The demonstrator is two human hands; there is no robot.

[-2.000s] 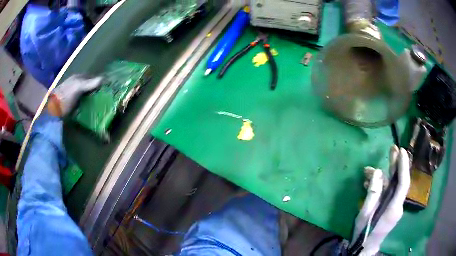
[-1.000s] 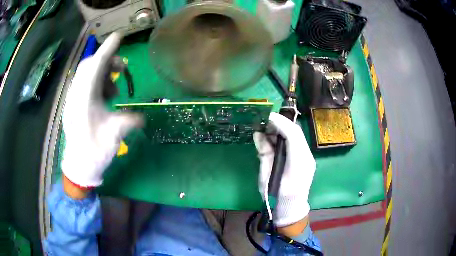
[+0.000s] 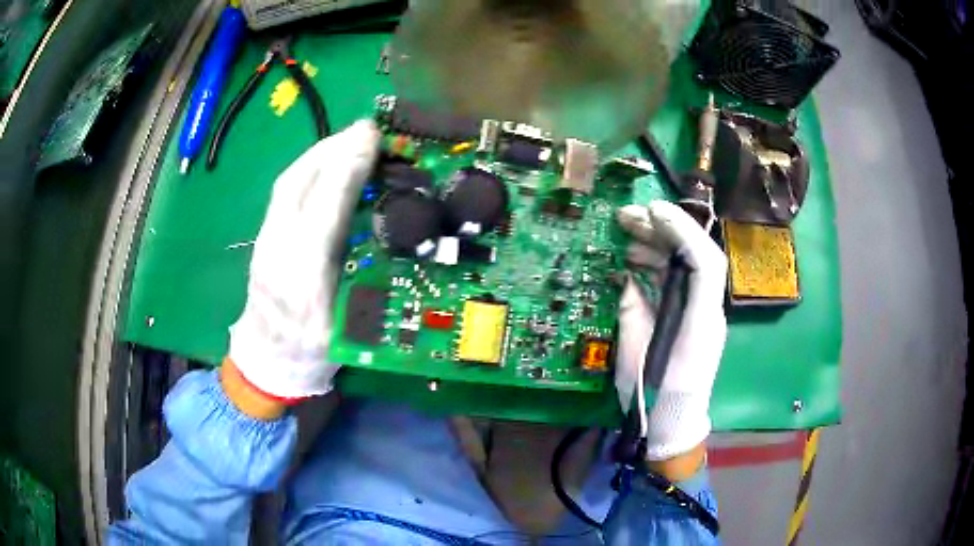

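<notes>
A green circuit board is held over the mat with its component side up, showing black capacitors and a yellow transformer. My left hand, in a white glove, holds the board's left edge. My right hand, also gloved, is at the board's right edge and holds the black soldering iron, its metal barrel pointing up beside the iron stand. Fingertips of both hands are partly hidden or blurred.
The fume hood hangs just beyond the board. Side cutters and a blue pen-like tool lie at upper left. A yellow sponge and black fan are at right. Another board is on the conveyor at left.
My left hand has gone from the conveyor to the board's left edge. The board, edge-on a second ago, now shows its component side. My right hand still has the iron.
</notes>
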